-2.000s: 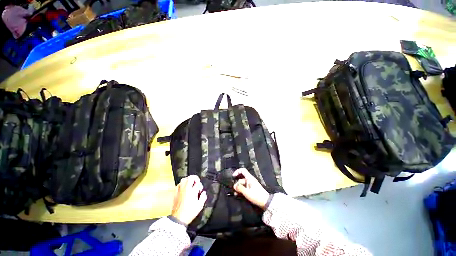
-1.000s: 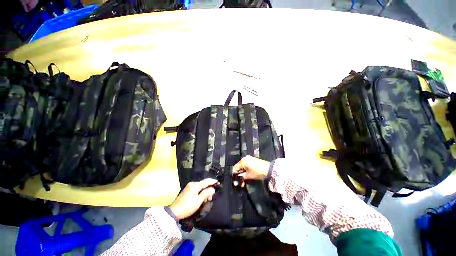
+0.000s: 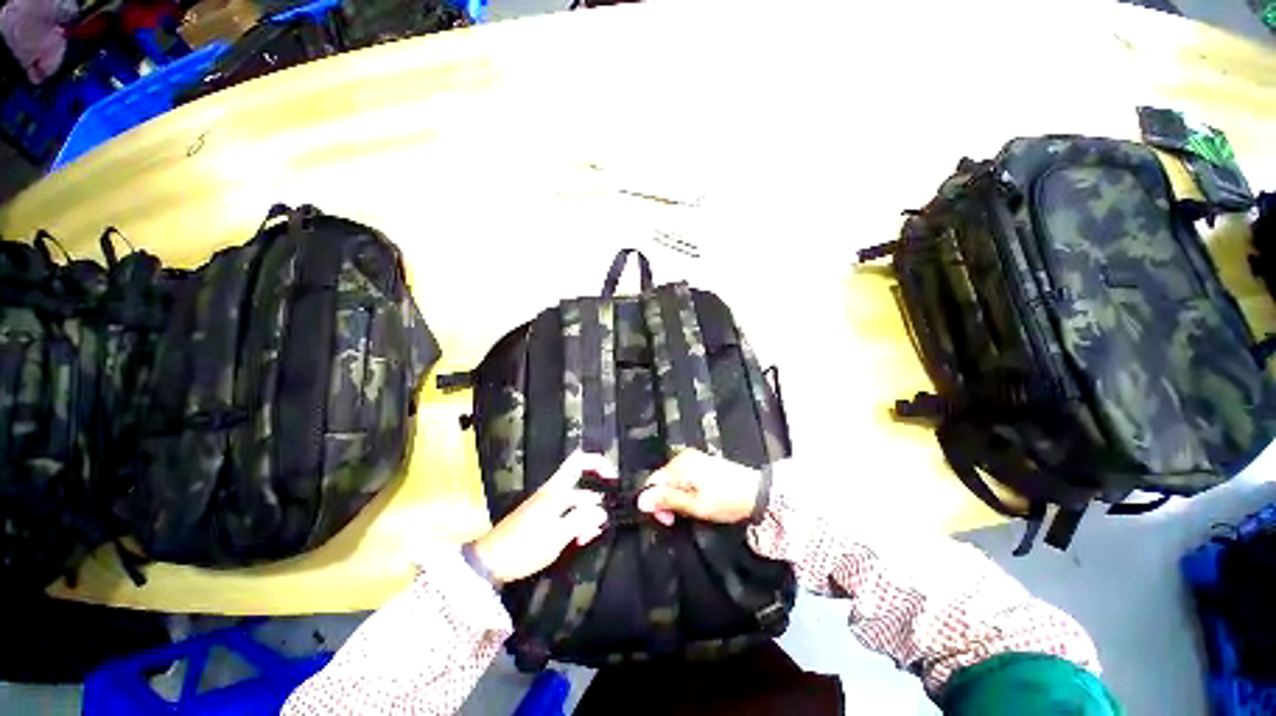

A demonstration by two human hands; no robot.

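A camouflage backpack (image 3: 532, 406) lies in front of me with its shoulder straps (image 3: 684, 350) up and its black top handle (image 3: 628, 271) pointing away. My left hand (image 3: 550, 520) and my right hand (image 3: 698, 487) meet over the middle of the straps. The fingers of both hands pinch a small black strap or buckle piece (image 3: 620, 498) between them. The fingertips partly hide this piece, so I cannot tell if it is fastened.
More camouflage backpacks (image 3: 301, 406) stand at the left. Another backpack (image 3: 1119, 308) lies at the right, beside small dark and green items (image 3: 1206, 147). Thin dark lines (image 3: 658, 196) lie mid-table. A blue stool (image 3: 210, 678) is below the left table edge; blue crates (image 3: 140, 112) are behind.
My left hand has moved up and inward, and both hands now meet at the black piece between the straps. The backpack lies about the same on the table; the view has shifted slightly.
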